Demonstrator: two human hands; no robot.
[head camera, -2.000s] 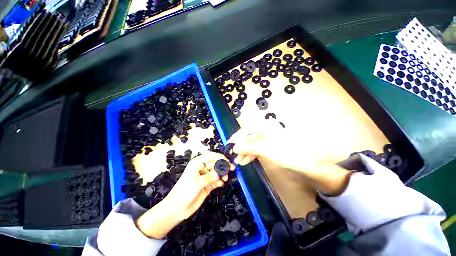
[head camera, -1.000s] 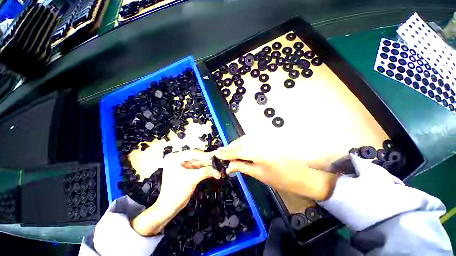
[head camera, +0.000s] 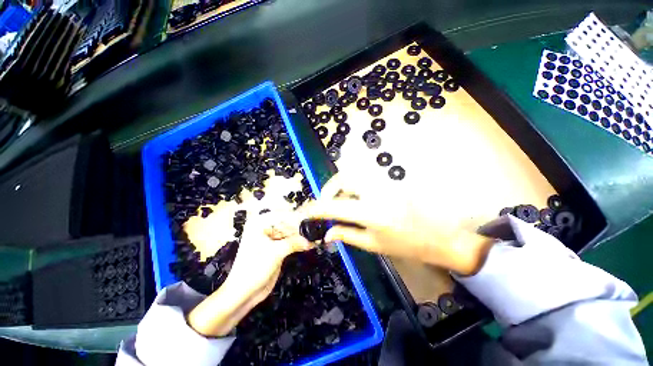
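Note:
My left hand (head camera: 250, 261) and my right hand (head camera: 387, 225) meet over the right rim of the blue bin (head camera: 349, 275). Both hold a small black round part (head camera: 313, 229) between their fingertips. Fingers hide much of it, so whether it is one piece or two cannot be told. The bin holds heaped small black parts (head camera: 208, 154). The black tray (head camera: 512, 132) with a tan bottom lies to the right. Loose black rings (head camera: 397, 172) are scattered at its far end, and thicker black ring parts (head camera: 564, 219) sit in its near right corner.
A pocketed black tray (head camera: 64, 286) with round parts lies at the left, with dark flat slabs (head camera: 43, 193) behind it. White sheets with black circles (head camera: 594, 96) lie on the green bench at the right. More dark trays (head camera: 43, 53) stand at the upper left.
The black part was face-up at my left fingertips two seconds ago. Now it is turned and my right fingers close over it. The view has shifted slightly.

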